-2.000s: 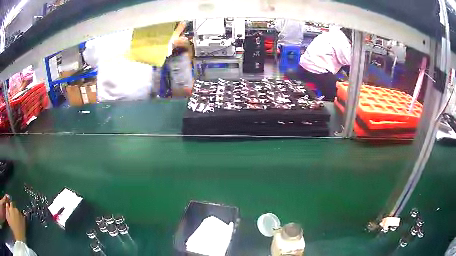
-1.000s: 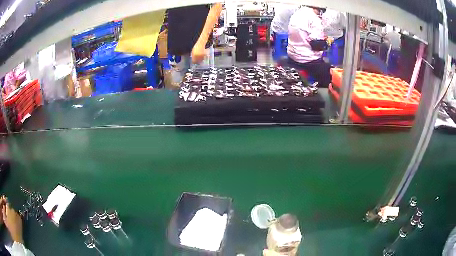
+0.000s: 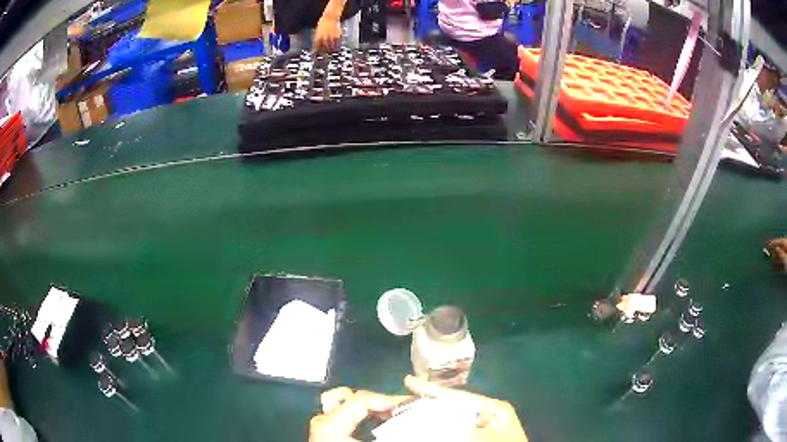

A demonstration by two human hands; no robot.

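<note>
My left hand and my right hand are together at the bottom edge, partly cut off. Their fingers close on a white cloth between them. A small dark shape shows by the left fingers at the cloth's edge; I cannot tell what it is. A whitish bottle stands just beyond the right hand, with a pale translucent lid beside it. A black bin holding white sheets is to the left.
Round shiny pieces stand in clusters at left and right. A small white box lies far left. A metal post rises at right. Across the bench are a black foam tray stack, orange-red trays and coworkers. Other people's sleeves show at both sides.
My hands have come into view at the bottom with the white cloth. The view has shifted, so the bench things sit higher and further left. A hand now shows at the right edge.
</note>
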